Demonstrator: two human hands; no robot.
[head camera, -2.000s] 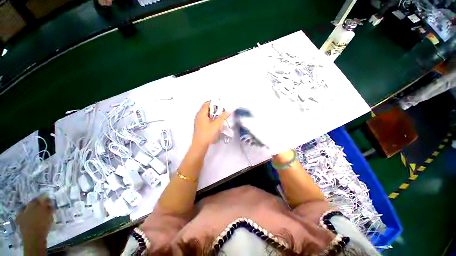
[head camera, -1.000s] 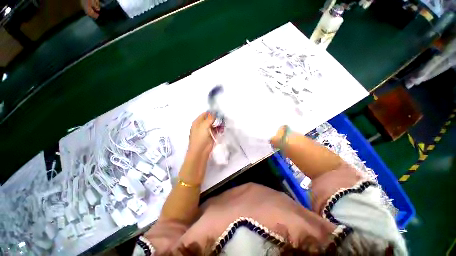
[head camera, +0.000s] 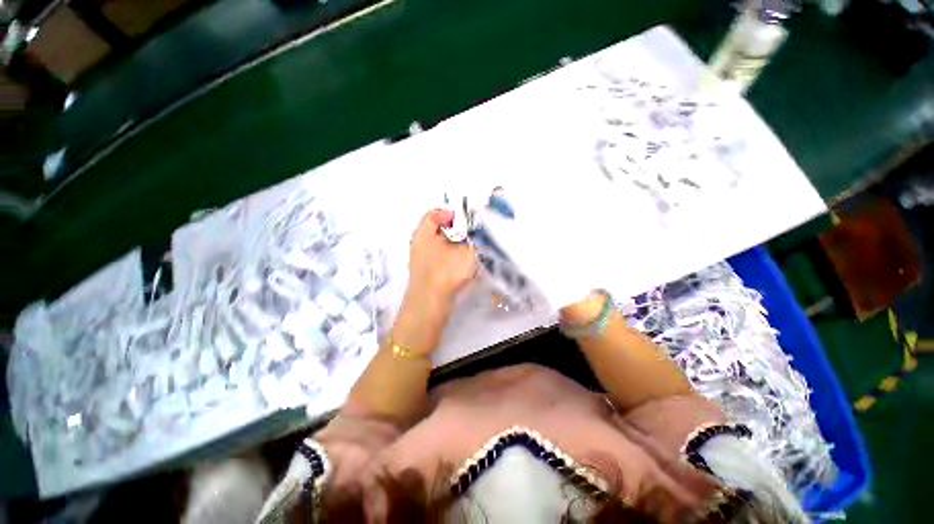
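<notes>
My bare left hand (head camera: 442, 258) is closed on a looped white cord (head camera: 457, 221) above the white sheet (head camera: 410, 169). Whether a block is attached is hidden. My right hand (head camera: 541, 264) wears a white glove that is blurred and blends with the sheet. It holds a dark blue cloth (head camera: 501, 205) just right of the cord; another dark, blurred part shows below. A heap of white corded units (head camera: 307, 317) lies to the left. Small white cord pieces (head camera: 666, 138) are spread on the sheet at the right.
A blue bin (head camera: 814, 374) full of white corded parts stands right of my lap. A whitish bottle (head camera: 750, 49) stands beyond the sheet's far right corner. A brown stool (head camera: 874, 258) and yellow-black floor tape are at the right. The green bench (head camera: 307, 97) runs behind the sheets.
The view has shifted. The white block that hung below my left hand a second ago no longer shows. The cloth has moved from above my left hand to its right. Another person's hand at lower left is gone.
</notes>
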